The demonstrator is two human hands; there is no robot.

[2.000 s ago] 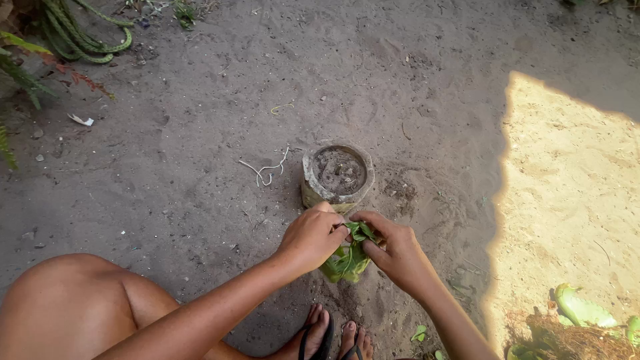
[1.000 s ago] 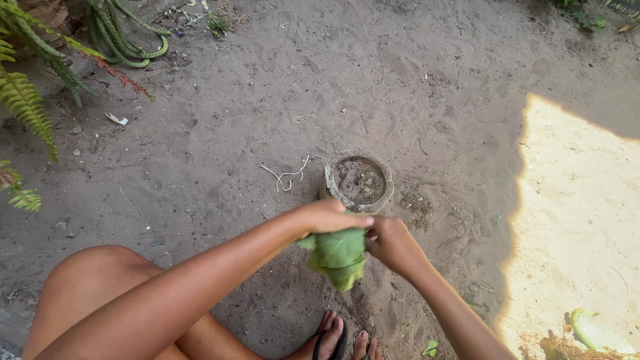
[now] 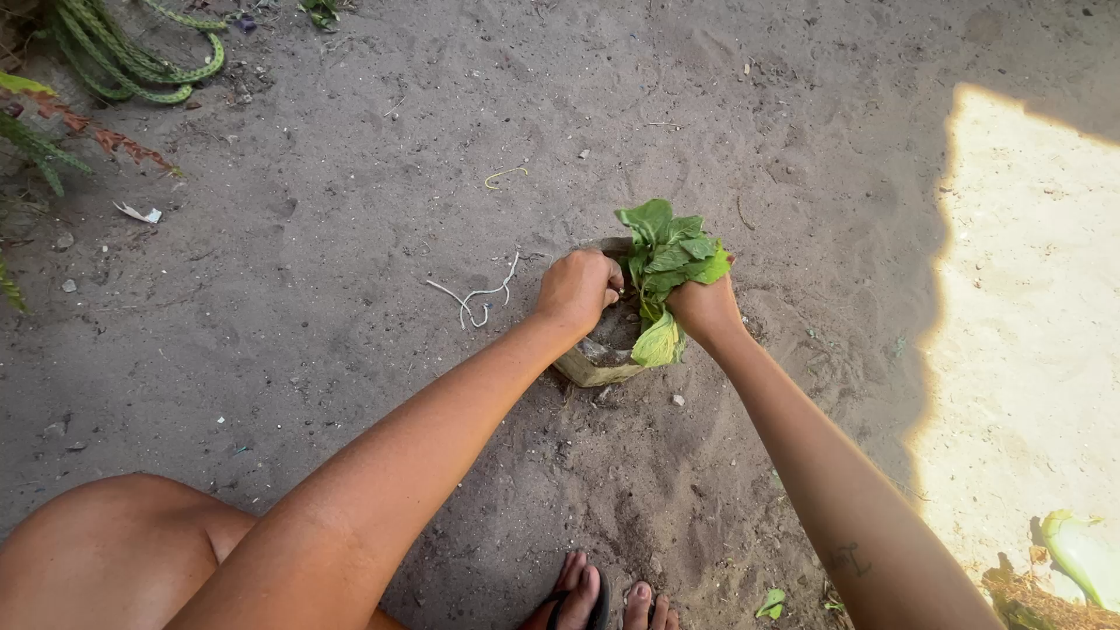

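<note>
A round pot [image 3: 598, 374] with an angular rim and soil inside stands on the sandy ground in front of me. My left hand [image 3: 579, 289] is over the pot's left side, its fingers curled; whether anything is between the fingertips cannot be told. At the right side of the pot, my right hand [image 3: 703, 306] grips a leafy green plant [image 3: 669, 254]. The leaves spread above the hand and over the pot's rim, and one yellowish leaf hangs down at the near side. The fingers of the right hand are mostly hidden by leaves.
A white string [image 3: 472, 302] lies on the sand left of the pot. Trailing green stems [image 3: 131, 66] and a reddish frond are at the upper left. My feet in flip-flops [image 3: 599, 599] are at the bottom. Sunlit sand lies at the right, with a pale green leaf [image 3: 1072, 551].
Both hands have moved forward to the pot and apart from each other. The leafy plant, earlier a drooping bundle on the near side of the pot, is now over its right side.
</note>
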